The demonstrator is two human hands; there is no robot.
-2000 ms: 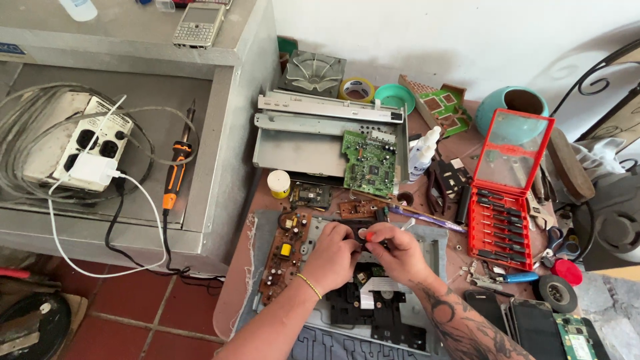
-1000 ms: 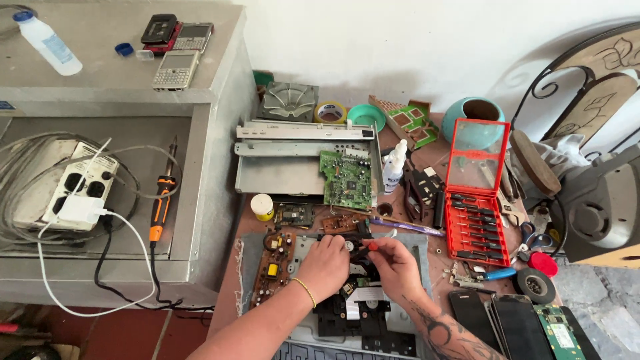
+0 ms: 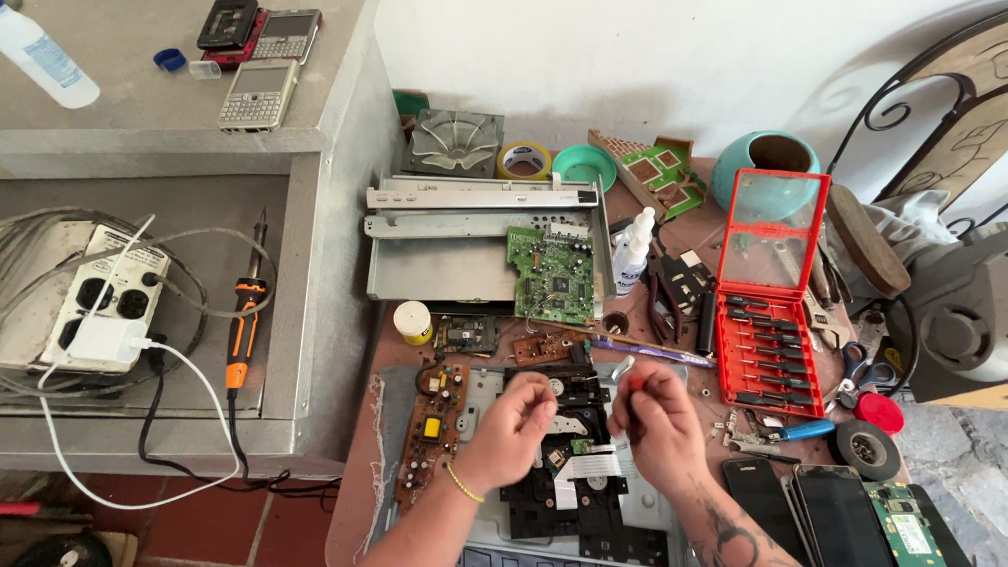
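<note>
A black optical disc drive mechanism (image 3: 543,504) with a white ribbon cable (image 3: 587,466) lies on a metal chassis plate below my hands. Over its upper left part is my left hand (image 3: 516,429), fingertips pinched together; whether a small part is between them cannot be seen. My right hand (image 3: 657,417), right of the mechanism, grips a small tool with a red-orange handle end (image 3: 635,382); most of the tool is hidden by the fingers. A brown circuit board (image 3: 429,433) with a yellow transformer lies to the left.
Behind the hands are an opened metal case (image 3: 441,272), a green circuit board (image 3: 554,276) and an alcohol bottle (image 3: 632,260). An open red screwdriver box (image 3: 768,354), scissors (image 3: 858,366) and phones (image 3: 835,504) are at right. A soldering iron (image 3: 244,331) lies on the left counter.
My hands were close together over the upper part of the mechanism one second ago; now they are apart, the right one with the red-orange handle raised to the right.
</note>
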